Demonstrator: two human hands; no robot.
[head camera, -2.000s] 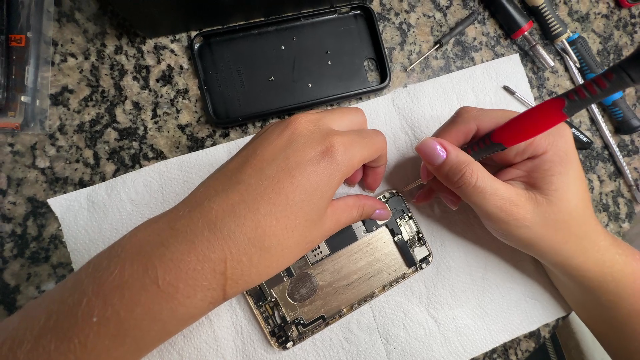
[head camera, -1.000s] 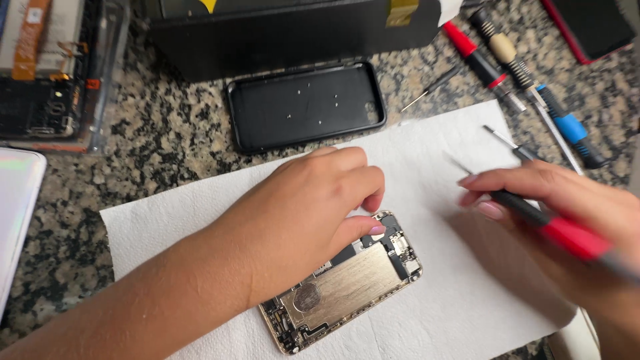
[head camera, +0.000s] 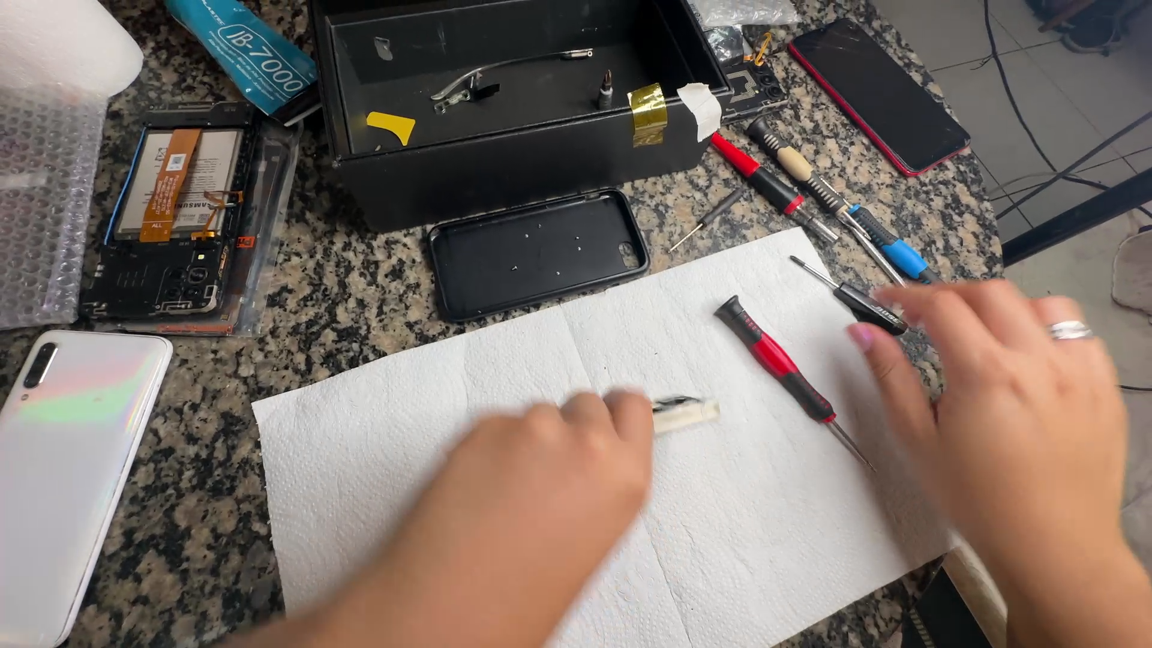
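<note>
My left hand (head camera: 558, 486), blurred, is closed around the opened smartphone (head camera: 686, 414); only one end of the phone shows beyond the fingers, above the white paper towel (head camera: 378, 450). A red and black screwdriver (head camera: 781, 364) lies on the towel between my hands, its tip pointing down and right. My right hand (head camera: 1008, 387), with a ring on one finger, is spread and holds nothing that shows. Its fingertips are near a small black screwdriver (head camera: 868, 309) at the towel's right edge; whether they touch it I cannot tell.
A black phone case (head camera: 540, 256) holding several tiny screws lies beyond the towel, before a black box (head camera: 531, 171). More screwdrivers (head camera: 760, 175) and a red-edged phone (head camera: 877, 94) are at upper right. A disassembled phone (head camera: 171, 225) and a white phone (head camera: 81, 468) are at left.
My right hand has let go of the red and black screwdriver, which now lies on the towel. The opened phone, flat beside my left fingers before, is now gripped and tilted. The view has shifted.
</note>
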